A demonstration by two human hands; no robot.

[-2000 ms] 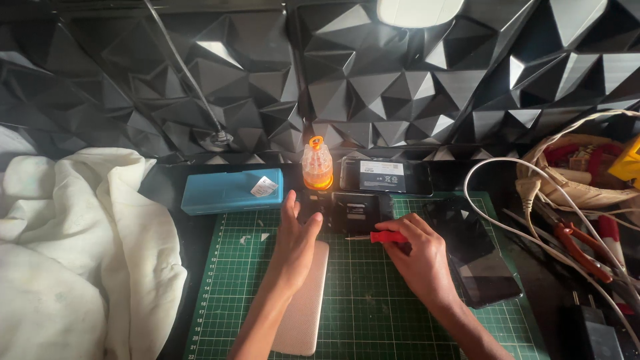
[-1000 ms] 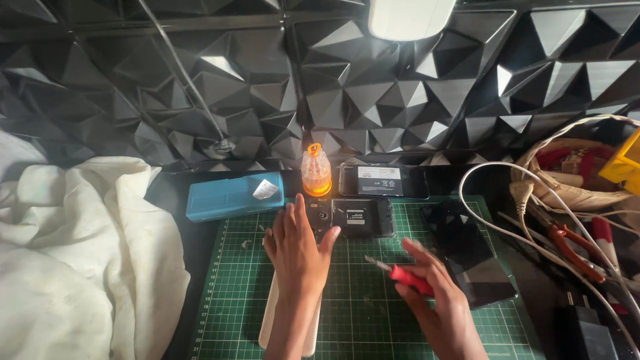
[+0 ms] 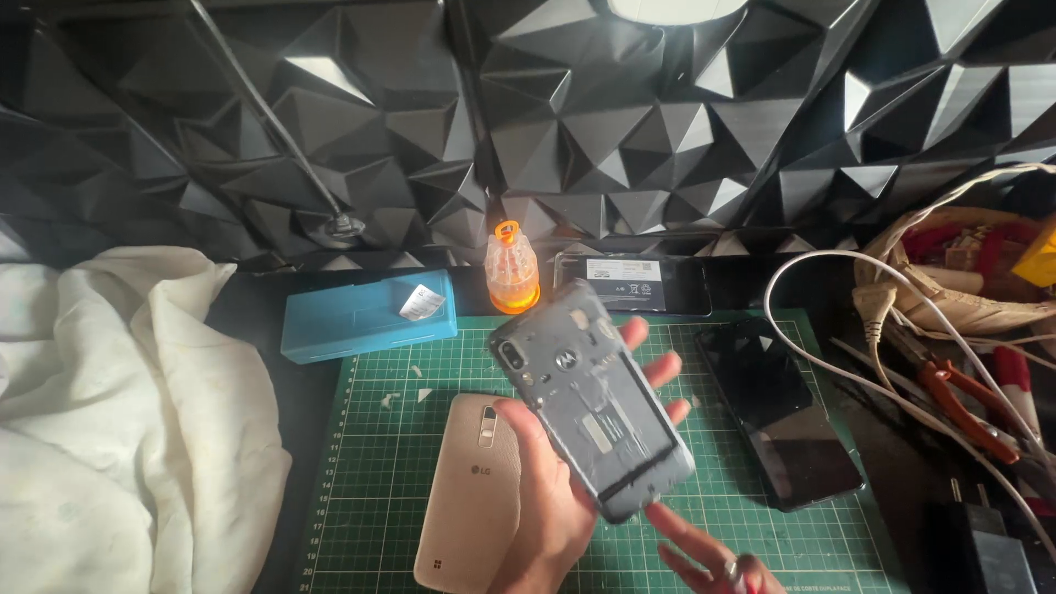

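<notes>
My left hand (image 3: 549, 487) holds up a dark Motorola phone body (image 3: 594, 404) with its back cover off, tilted, its battery bay and camera lenses facing me. Thumb and fingers grip its long sides. Just below the phone's lower end is my right hand (image 3: 709, 557), cut off by the bottom edge; a bit of red shows at its fingers, too little to tell what it is. A beige LG phone or back cover (image 3: 470, 495) lies on the green cutting mat (image 3: 371, 462) left of my left hand. A black phone (image 3: 780, 412) lies on the mat's right side.
Behind the mat stand a blue plastic case (image 3: 363, 318), a clear bottle-shaped container with orange ends (image 3: 511, 272) and a labelled dark phone or battery (image 3: 635, 285). White cloth (image 3: 124, 412) covers the left. Right are a white cable (image 3: 833, 256), orange-handled pliers (image 3: 965, 412), a basket (image 3: 949, 289) and a charger (image 3: 990, 544).
The Motorola phone body, earlier lying at the mat's back edge, is lifted in my left hand. My right hand, which held a red-handled screwdriver, has moved down toward the bottom edge.
</notes>
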